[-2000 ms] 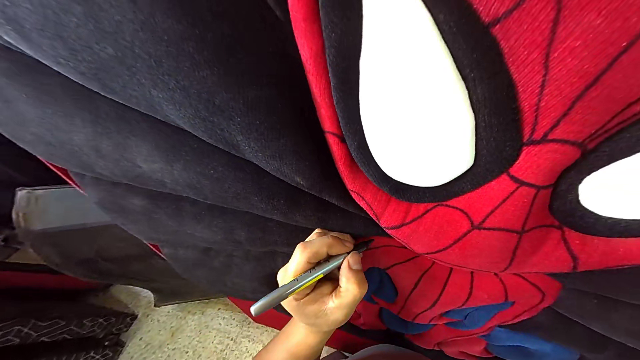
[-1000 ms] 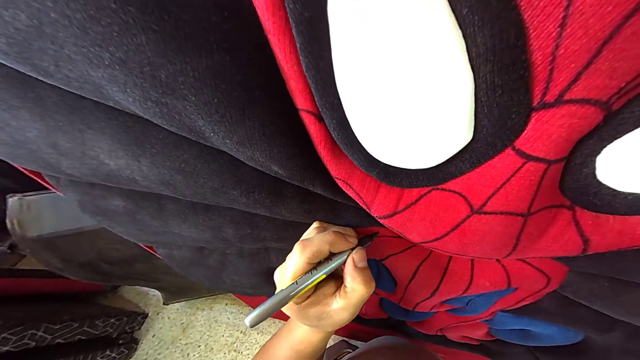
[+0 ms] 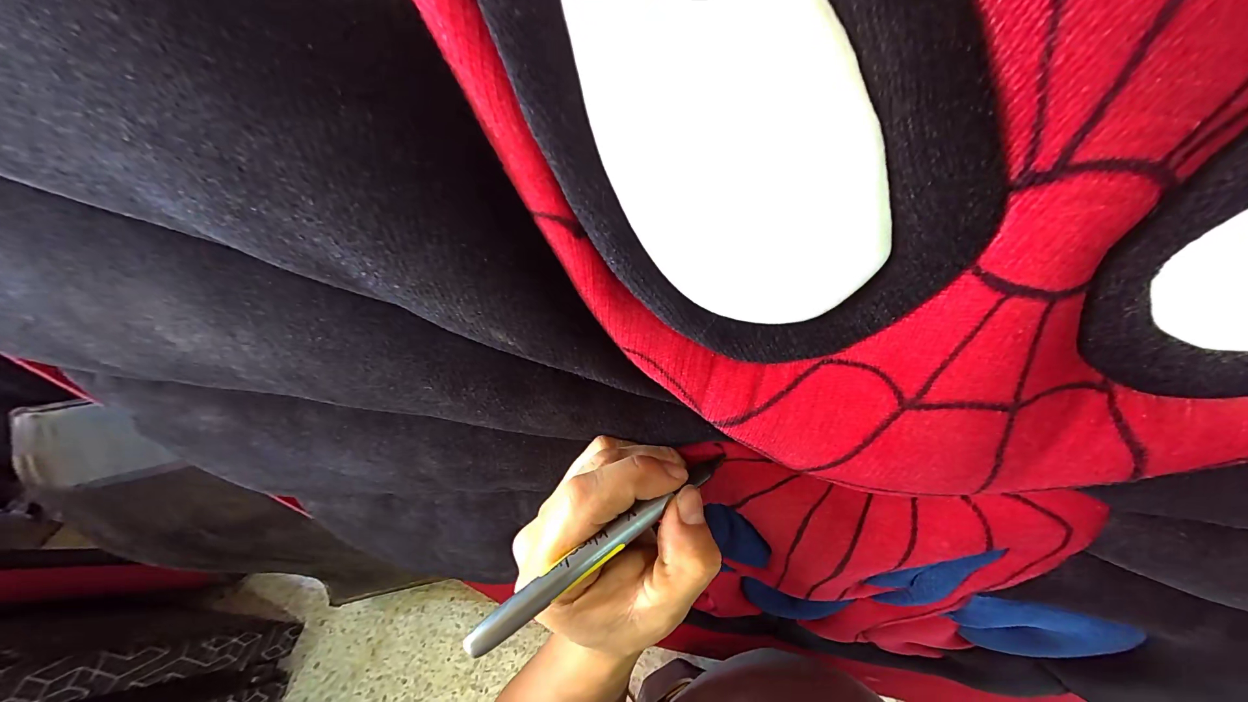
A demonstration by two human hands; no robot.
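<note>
My left hand (image 3: 619, 551) grips a grey felt-tip marker (image 3: 570, 575) between thumb and fingers. Its dark tip touches or nearly touches the upper left edge of the small red body (image 3: 858, 517), which bears black web lines and blue patches. Just above is the large red fabric Spider-Man face (image 3: 838, 409), with black web lines. A white eye patch (image 3: 741, 166) with a black border fills its upper part, and another (image 3: 1209, 283) shows at the right edge. My right hand is not in view.
Folded dark plush fabric (image 3: 292, 292) spreads across the left. A grey translucent flap (image 3: 93, 448) hangs at the far left. Speckled floor (image 3: 390, 634) shows below, beside dark patterned fabric (image 3: 146, 653). A dark rounded thing (image 3: 775, 678) is at the bottom edge.
The marker stays in my left hand near the join of face and body. The view has shifted slightly.
</note>
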